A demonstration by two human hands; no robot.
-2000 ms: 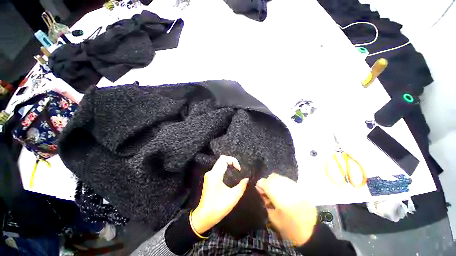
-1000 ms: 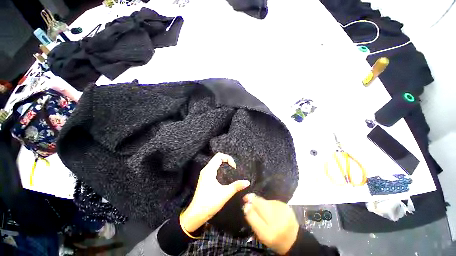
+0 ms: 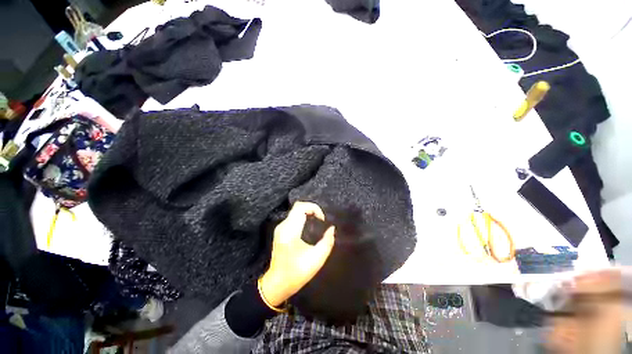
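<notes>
A black nubbly garment [image 3: 229, 173] lies over the near table edge and onto the plaid-covered lap. My left hand [image 3: 298, 252] pinches a fold of it, thumb and forefinger curled around a dark bunched bit of cloth. My right hand [image 3: 592, 311] is far out at the lower right, blurred and partly cut off by the picture's edge, beside a crumpled clear plastic bag [image 3: 537, 289]. Its fingers are too blurred to tell whether it holds anything. No needle or thread can be made out.
Right of the garment lie a small dark disc [image 3: 441, 211], yellow-handled scissors [image 3: 486, 238], a phone [image 3: 553, 211], a blue patterned pouch [image 3: 547, 259], a patterned packet [image 3: 427, 152] and an amber-handled tool [image 3: 531, 100]. A floral bag [image 3: 69, 159] and another black garment [image 3: 170, 59] are left.
My right hand has left the garment and swung far out to the lower right. My left hand keeps its pinch on the cloth. The whole view has shifted slightly.
</notes>
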